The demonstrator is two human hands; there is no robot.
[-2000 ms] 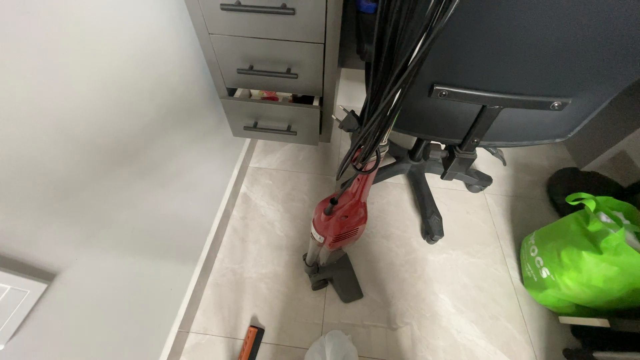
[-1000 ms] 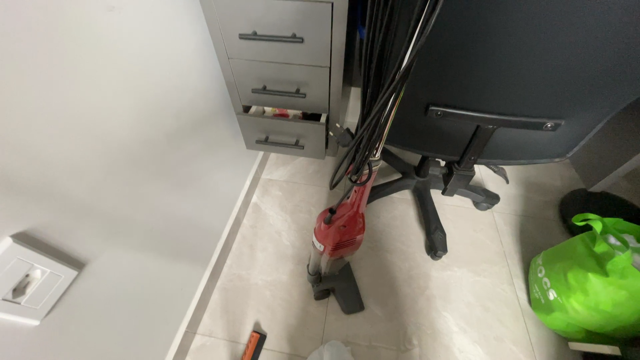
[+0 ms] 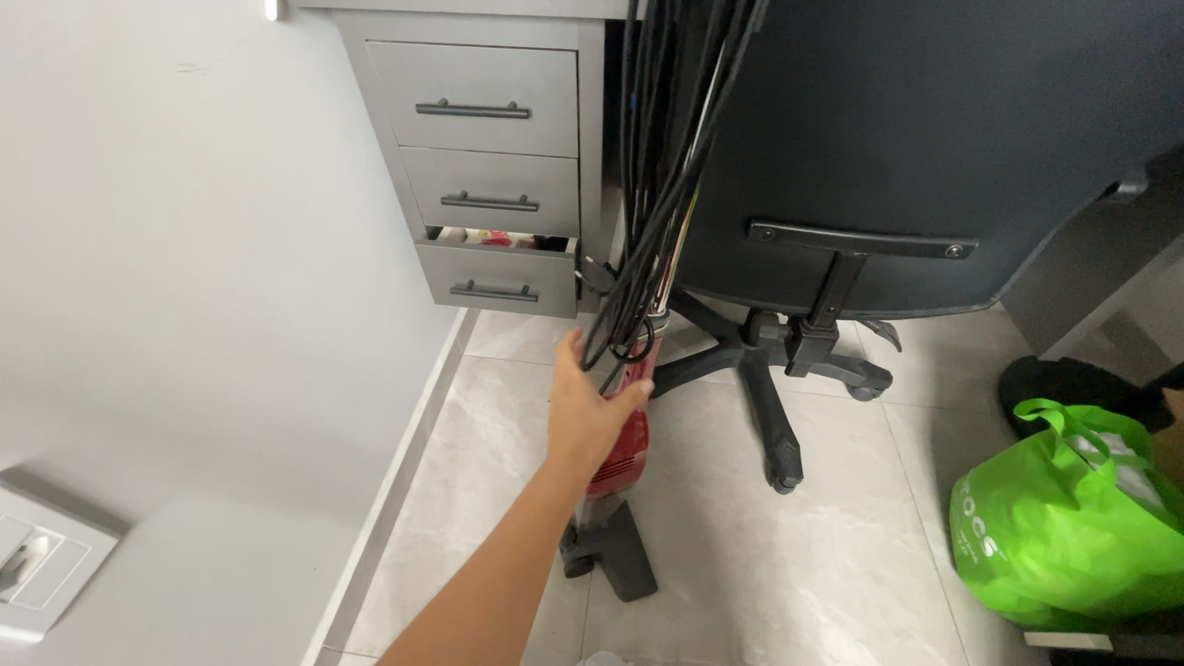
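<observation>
My left hand (image 3: 592, 412) reaches in from the bottom, its thumb and fingers apart, over the upper part of the red body (image 3: 622, 455) of an upright stick vacuum cleaner. The thumb overlaps the red body; whether it touches cannot be told. Just above the hand, the looped black power cord (image 3: 638, 250) hangs along the metal tube, its plug (image 3: 597, 276) near the drawers. The dark floor head (image 3: 618, 553) rests on the tiles below. My right hand is not in view.
A grey drawer unit (image 3: 486, 102) stands behind, its bottom drawer (image 3: 504, 277) partly pulled out. A black office chair (image 3: 777, 407) is to the right of the vacuum. A green bag (image 3: 1054, 518) sits at far right. A wall socket (image 3: 46, 555) is at left.
My left hand has come into view from below and now lies over the vacuum's upper red body. No hand shows in the earlier frames.
</observation>
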